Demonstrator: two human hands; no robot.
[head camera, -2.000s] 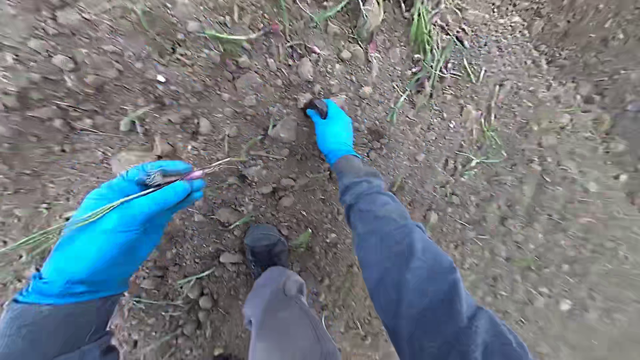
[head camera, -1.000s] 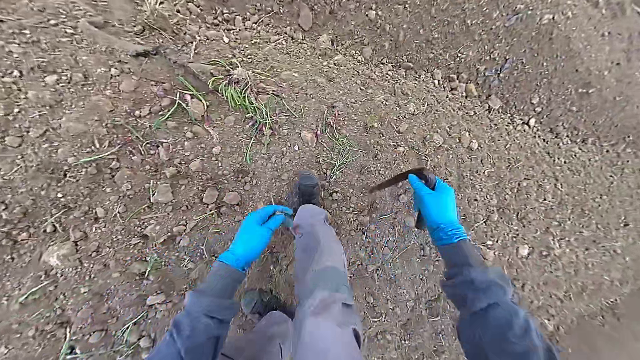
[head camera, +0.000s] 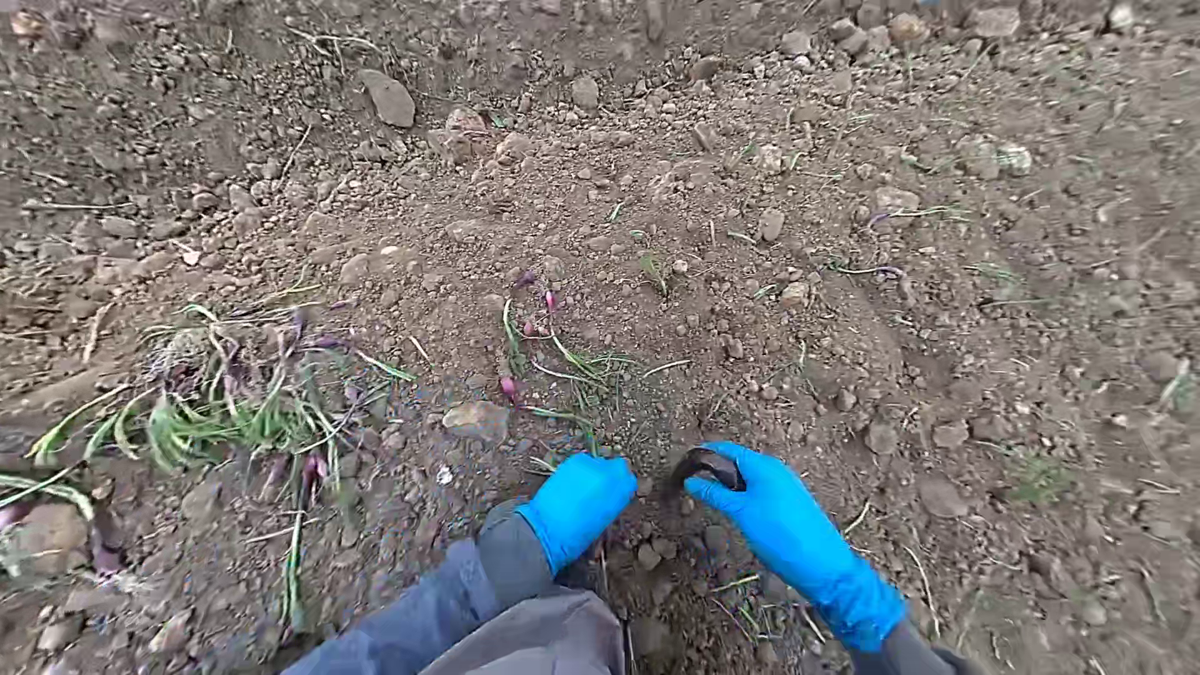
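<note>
My right hand (head camera: 787, 525), in a blue glove, is closed around a dark curved tool (head camera: 717, 466) low over the soil, right of centre; its blade is blurred and mostly hidden. My left hand (head camera: 581, 506), gloved in blue too, is curled just to the left of it, with a gap between the two; whether it holds anything does not show. Just beyond my left hand, small red-purple onion plants (head camera: 509, 389) with green leaves lie on the ground. A larger heap of such onion plants (head camera: 225, 412) lies at the left.
Stony brown soil (head camera: 656, 216) spreads all around. A flat stone (head camera: 476, 422) sits beyond my left forearm, and a larger stone (head camera: 387, 98) lies farther off at the upper left. More loose onion plants (head camera: 923, 214) are scattered at the right. My trouser leg (head camera: 534, 637) shows at the bottom.
The view has shifted strongly. My hands, wide apart one second ago, are now close together low over the soil. The blade that stuck out leftward from my right hand is now largely hidden.
</note>
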